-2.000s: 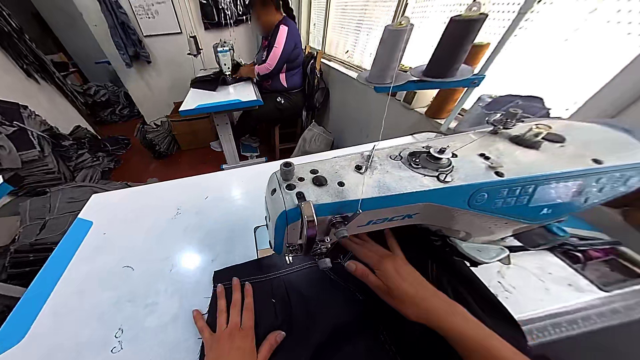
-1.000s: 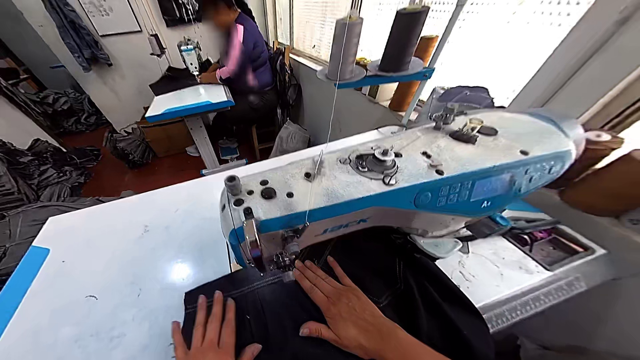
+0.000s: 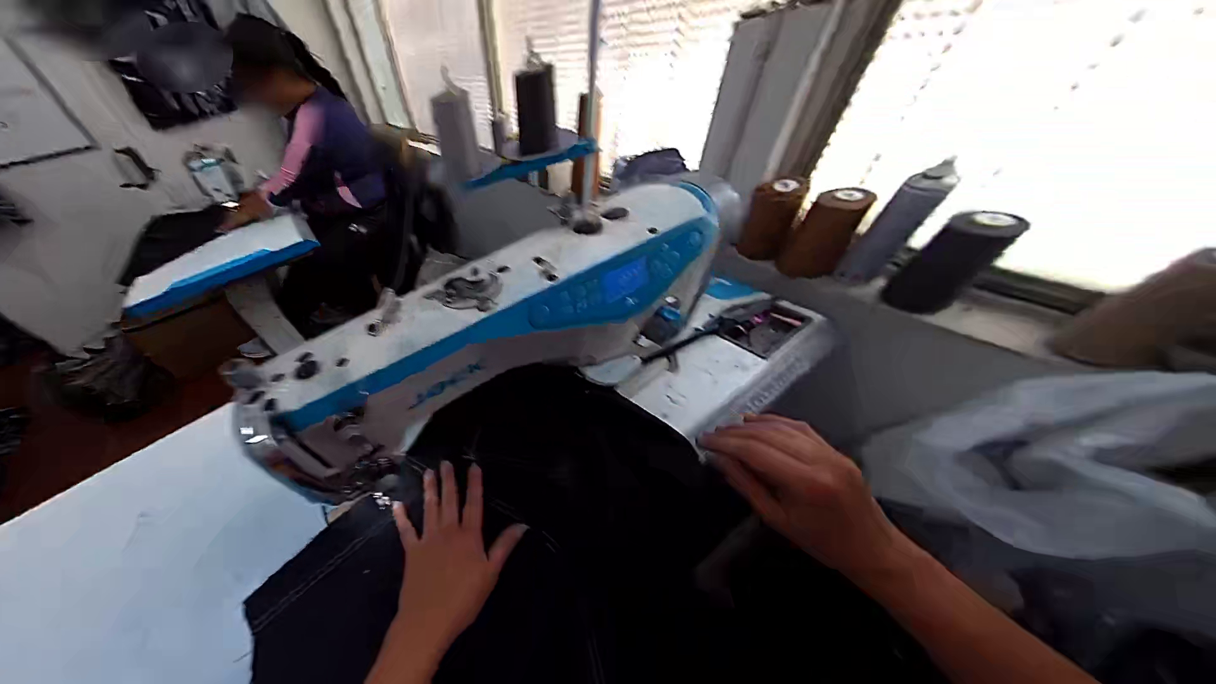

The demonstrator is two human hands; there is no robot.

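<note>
A dark denim garment piece [image 3: 570, 494] with pale stitch lines lies over the table and passes under the arm of a Jack industrial sewing machine [image 3: 494, 313]. My left hand [image 3: 446, 551] rests flat on the cloth, fingers spread, just right of the needle area. At the table's right edge, my right hand [image 3: 798, 484] is at the far right border of the dark cloth, fingers bent together; whether it pinches the fabric cannot be told. The needle and presser foot [image 3: 380, 475] are small and blurred at the cloth's edge.
Thread cones [image 3: 826, 228] line the window sill at right, and others stand on a blue thread stand [image 3: 532, 161]. A tray [image 3: 779, 328] with small items is set in the table. Clear plastic [image 3: 1064, 456] lies at right. A person [image 3: 323, 152] works at another sewing table behind.
My right hand has moved from beside the presser foot to the cloth's right border. My left hand now lies close to the needle area. The view has swung to the right.
</note>
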